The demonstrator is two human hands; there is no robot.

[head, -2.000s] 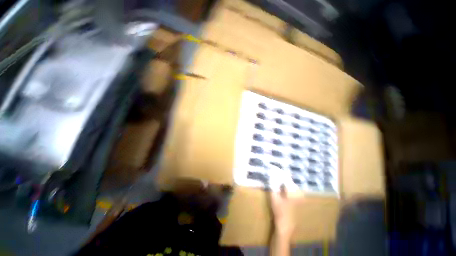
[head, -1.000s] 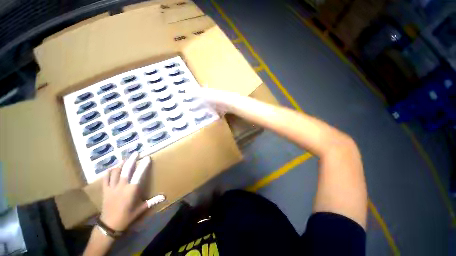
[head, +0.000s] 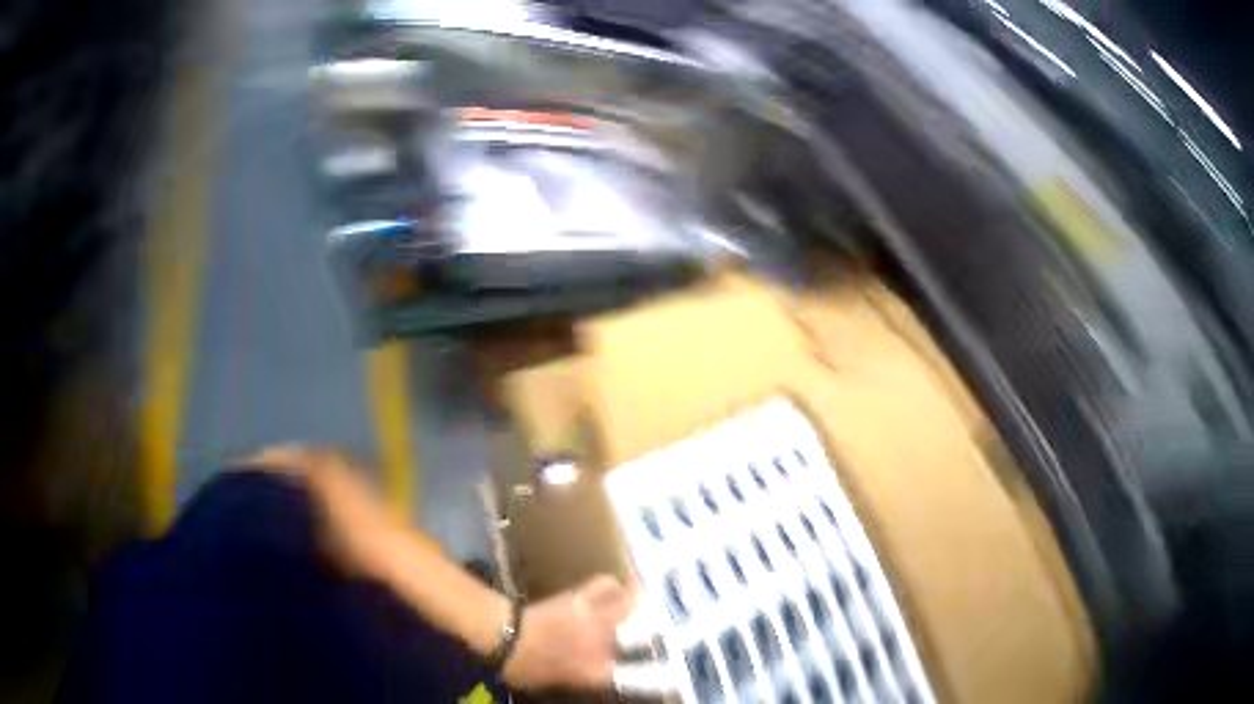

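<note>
The picture is blurred. An open carton lies at the lower right with its flaps spread. A white packing tray with rows of dark curved parts in its pockets lies in it, cut off by the bottom edge. My left hand, with a bracelet at the wrist and white coverings on its fingers, is at the tray's near left edge. Its fingertips reach the tray's rim; whether they grip it cannot be told. My right hand is out of the picture.
A bench or machine with a bright, shiny top stands beyond the carton. Dark machinery with long rails runs along the upper right. Grey floor with yellow lines lies to the left.
The view has swung left, so the carton and tray now sit lower right. My right hand, over the tray a second ago, has left the picture. My left hand remains by the tray's edge.
</note>
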